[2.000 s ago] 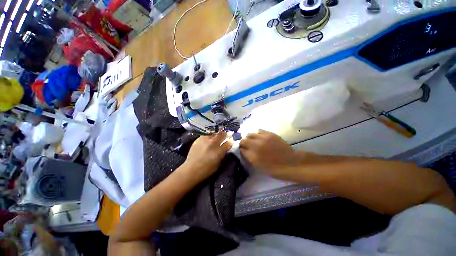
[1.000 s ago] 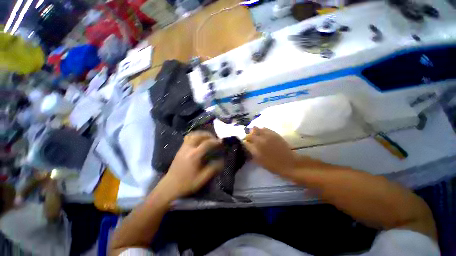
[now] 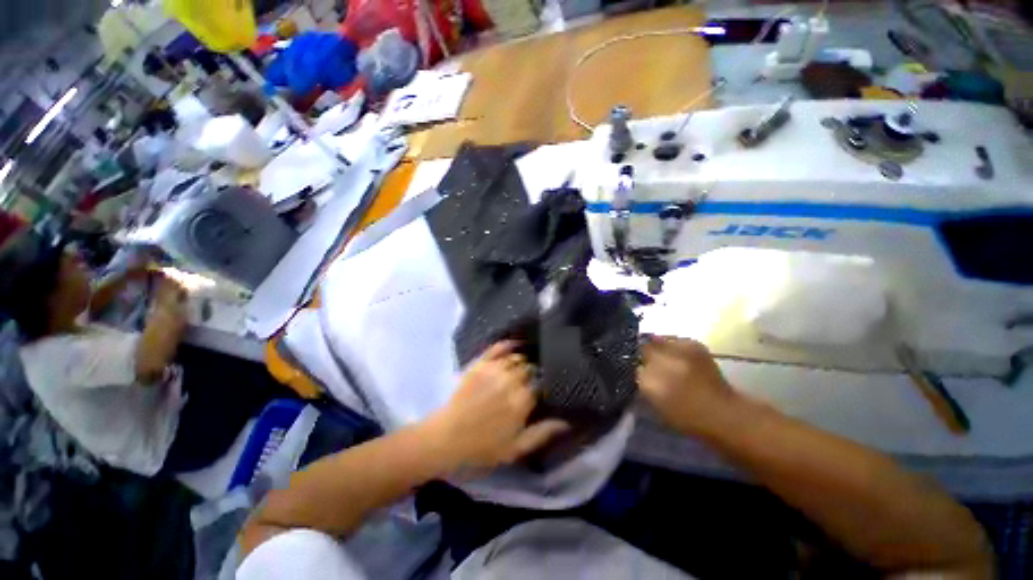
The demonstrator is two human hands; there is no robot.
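The garment's dark speckled fabric (image 3: 510, 266) lies bunched left of and in front of the needle area, with light grey fabric (image 3: 397, 306) spread to its left and below it. My left hand (image 3: 495, 406) grips the dark cloth at its lower left. My right hand (image 3: 683, 383) holds the right edge of the dark cloth, in front of the presser foot (image 3: 651, 267). The cloth is clear of the presser foot. The fingertips of both hands are partly hidden in the cloth.
The white sewing machine head (image 3: 793, 187) spans the right. A thin tool (image 3: 938, 391) and a pale lump (image 3: 825, 297) lie on its bed. A number card (image 3: 428, 99) lies behind the work. A blue basket (image 3: 263, 444) is at lower left. Another person (image 3: 108, 351) sits at left.
The view has swung left. Both hands have moved from the needle area toward me with the dark cloth. The garment is now more opened out, with light grey fabric showing at its lower edge.
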